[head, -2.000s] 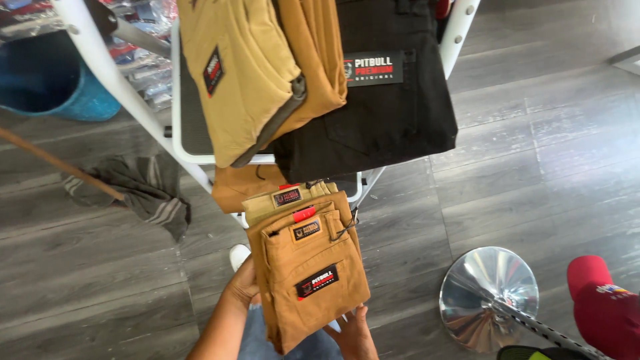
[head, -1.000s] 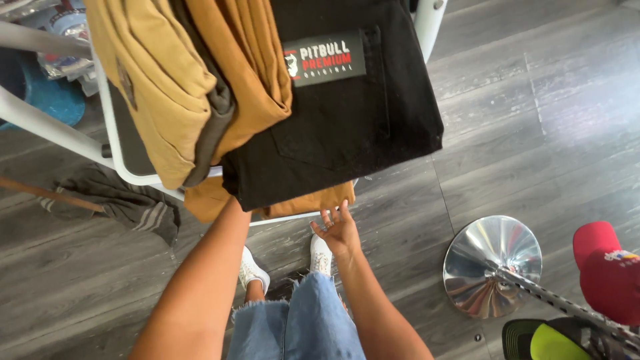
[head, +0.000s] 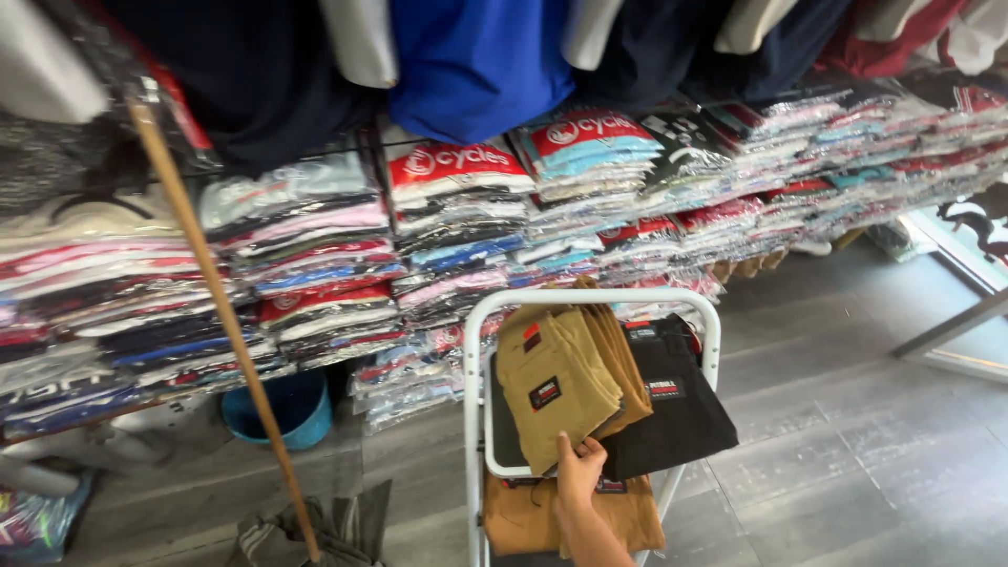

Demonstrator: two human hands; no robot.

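Observation:
My right hand (head: 580,458) is at the lower edge of folded khaki trousers (head: 551,362), its thumb over the cloth and its other fingers curled; whether it grips them is unclear. These trousers lie on the top platform of a white-framed step stool (head: 713,339). Beside and partly under them are folded brown trousers (head: 618,354), and to the right folded black trousers (head: 677,425). More brown trousers (head: 524,516) rest on the step below. My left hand is out of view.
Stacks of plastic-wrapped clothes (head: 465,213) fill the shelving behind, under hanging garments (head: 480,63). At left are a blue bucket (head: 303,409) and a wooden-handled mop (head: 228,315) with a grey cloth (head: 346,528). A metal frame (head: 953,323) stands far right.
The view has swung up to the shelves. The brown trousers held in both hands two seconds ago were out of my hands one second ago. My right hand has moved up to the khaki trousers.

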